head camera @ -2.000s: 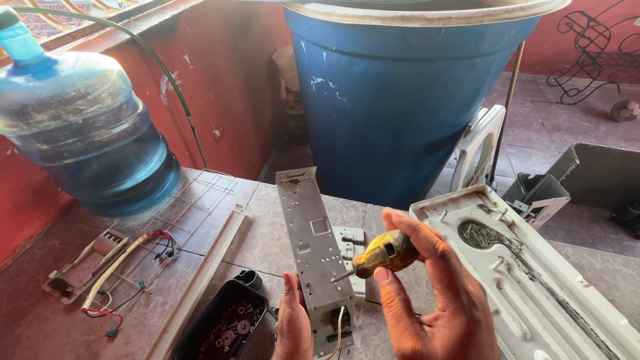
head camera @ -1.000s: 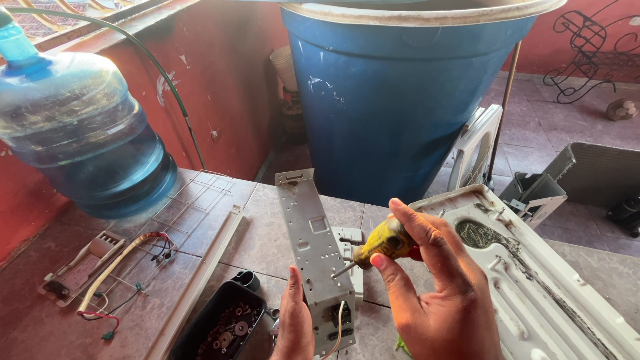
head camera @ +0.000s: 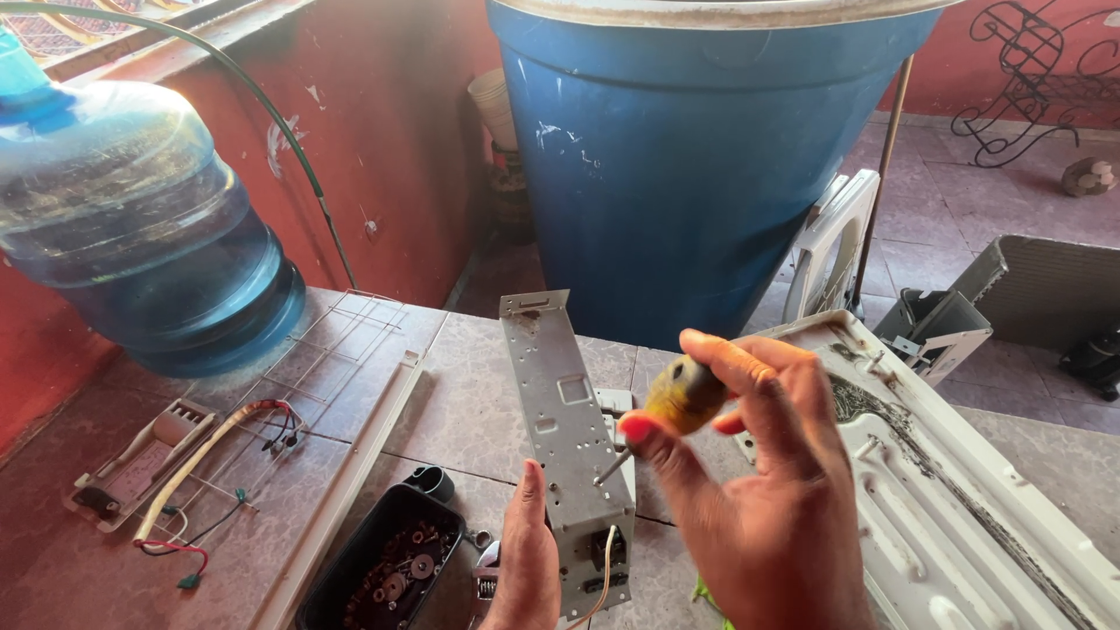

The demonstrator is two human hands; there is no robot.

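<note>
A long perforated sheet-metal bracket [head camera: 560, 411] stands tilted on the tiled surface, with a black connector and a pale cable at its near end. My left hand [head camera: 529, 556] rests against the bracket's left edge, thumb up. In my right hand [head camera: 752, 464] is a screwdriver with a worn yellow handle [head camera: 682, 394], gripped between thumb and fingers. The screwdriver's shaft slants down to the left, and its tip meets the bracket's face at a small screw or hole; which one is hard to tell.
A black tray [head camera: 385, 560] of screws and washers lies left of my left hand, beside an adjustable wrench [head camera: 487, 573]. Farther left are a metal strip [head camera: 350, 490], a wire rack, a wired part and a water jug [head camera: 149, 219]. A white metal panel [head camera: 927, 525] lies right; a blue barrel [head camera: 700, 157] stands beyond.
The screwdriver handle has turned in my right hand, and the fingers have shifted around it. My left hand stays at the bracket's left edge.
</note>
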